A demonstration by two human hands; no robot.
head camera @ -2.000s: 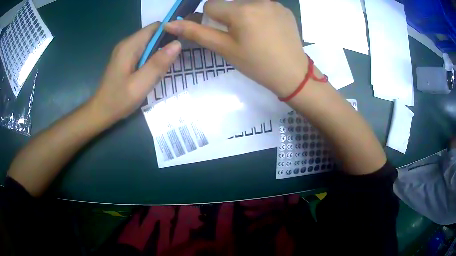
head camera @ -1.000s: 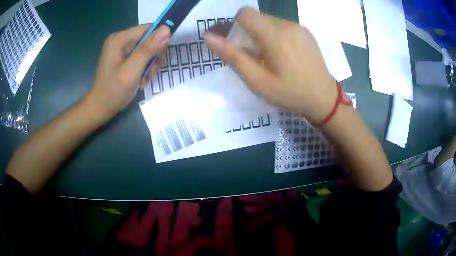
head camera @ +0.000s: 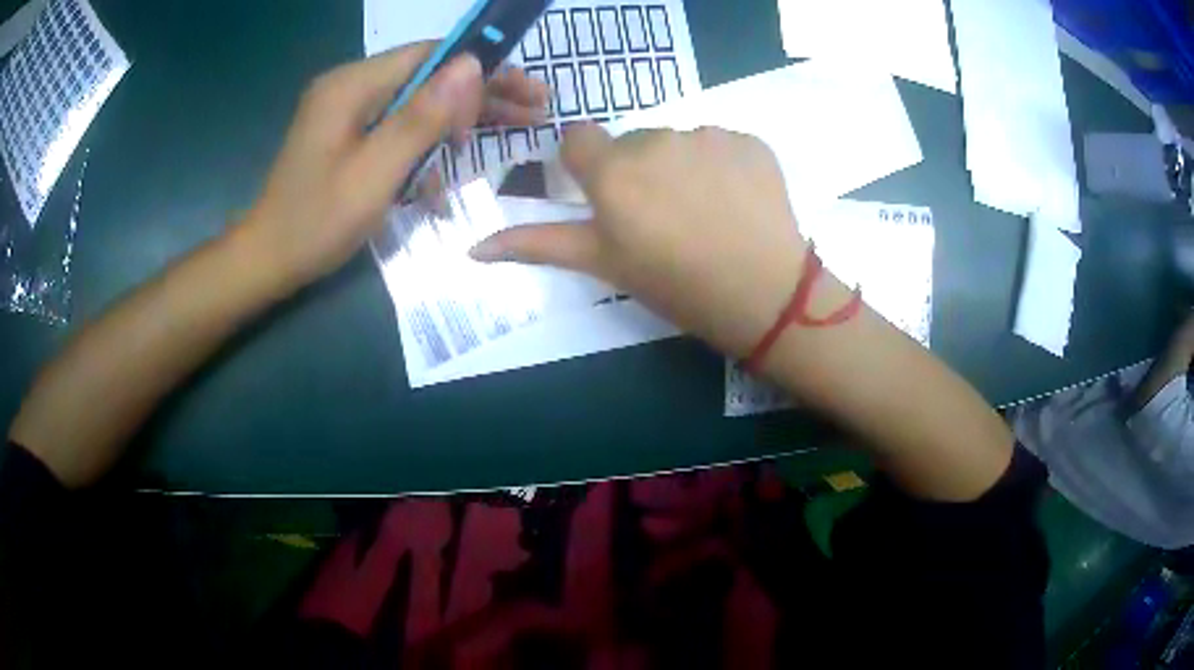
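Note:
My left hand (head camera: 380, 144) grips the black handheld device with blue side trim (head camera: 495, 33), held slanted above the sheets and cut off by the top edge. My right hand (head camera: 694, 216), with a red bracelet, holds a small blade with a dark flat tip (head camera: 526, 181) and pale grip, over the barcode-like label sheet (head camera: 452, 308). Its thumb is held apart below the blade. The rectangular frame label sheet (head camera: 615, 66) lies under and behind it. Whether a label is on the tip cannot be told.
A round symbol label sheet (head camera: 904, 262) lies partly under my right forearm. A grid sheet (head camera: 59, 98) and clear plastic bag (head camera: 39, 268) lie at the far left. Blank papers (head camera: 1021, 118) lie upper right, near a blue crate (head camera: 1139, 46). Another person's sleeve (head camera: 1113, 471) shows at the right edge.
My right hand has moved down and left from the frame labels to the barcode-like sheet, with its thumb spread. My left hand still holds the device. The upper sheet has shifted, uncovering more at right.

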